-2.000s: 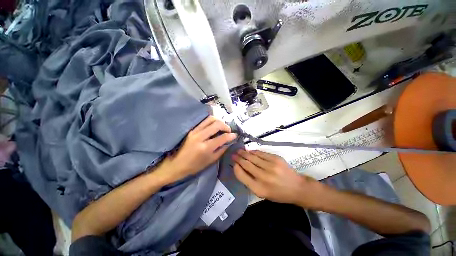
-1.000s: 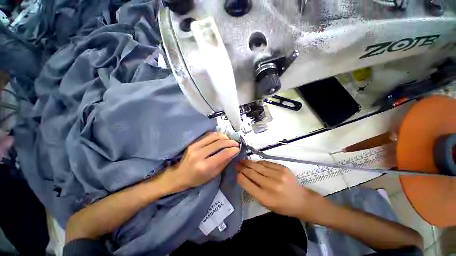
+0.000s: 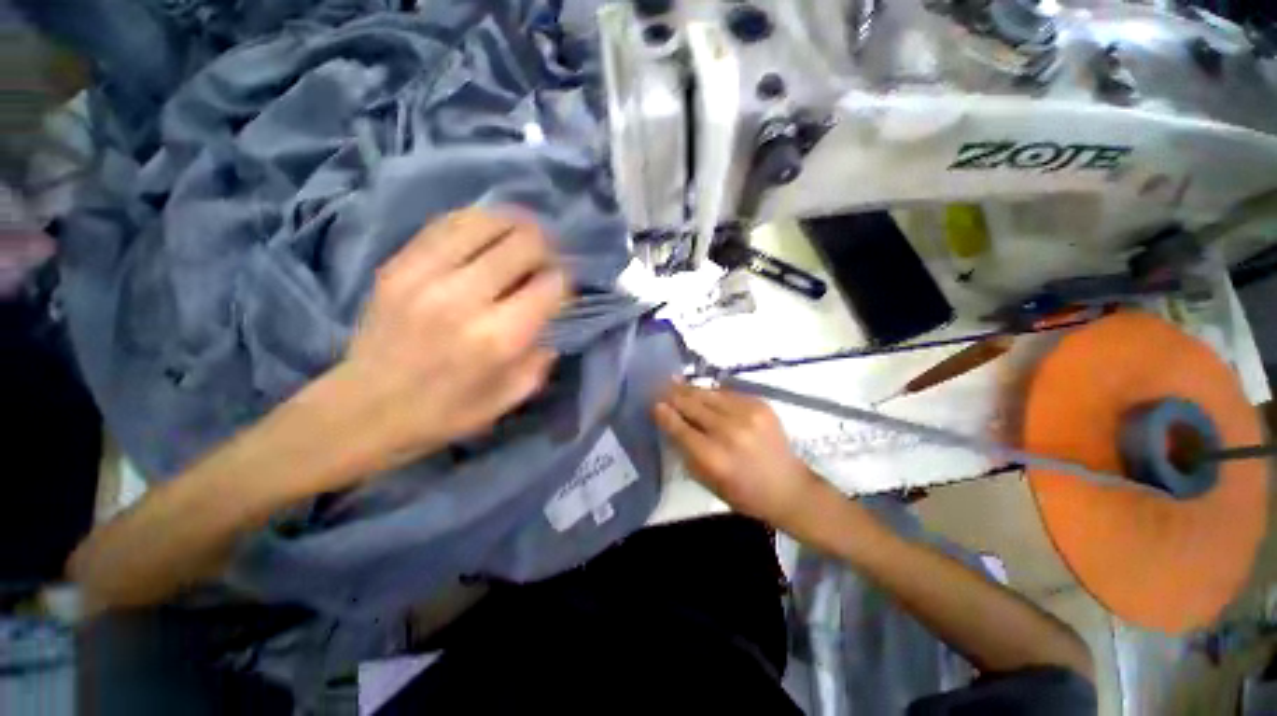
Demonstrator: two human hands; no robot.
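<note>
The blue-grey garment [image 3: 406, 182] lies heaped left of and under the needle area [image 3: 679, 266] of the sewing machine [image 3: 896, 161]. My left hand [image 3: 469, 322], blurred, is over the garment left of the needle, fingers curled on cloth that creases towards the needle. My right hand [image 3: 735, 441] holds the garment's edge just in front of the needle, its fingertips partly hidden. The narrow grey binding strip [image 3: 868, 416] runs from the tape roll [image 3: 1169, 445] on the orange reel [image 3: 1085, 511] to near the needle. A white label [image 3: 591, 483] shows on the garment.
A black phone [image 3: 880, 276] and black thread snips [image 3: 779, 270] lie under the machine arm, with a yellow item [image 3: 965, 228] behind. A wooden-handled awl [image 3: 959, 364] lies beside the reel. More grey cloth [image 3: 868, 595] hangs below the table at right.
My left hand has moved from the needle area up and left over the garment. My right hand stays near the needle. The view has shifted, showing more of the machine and reel.
</note>
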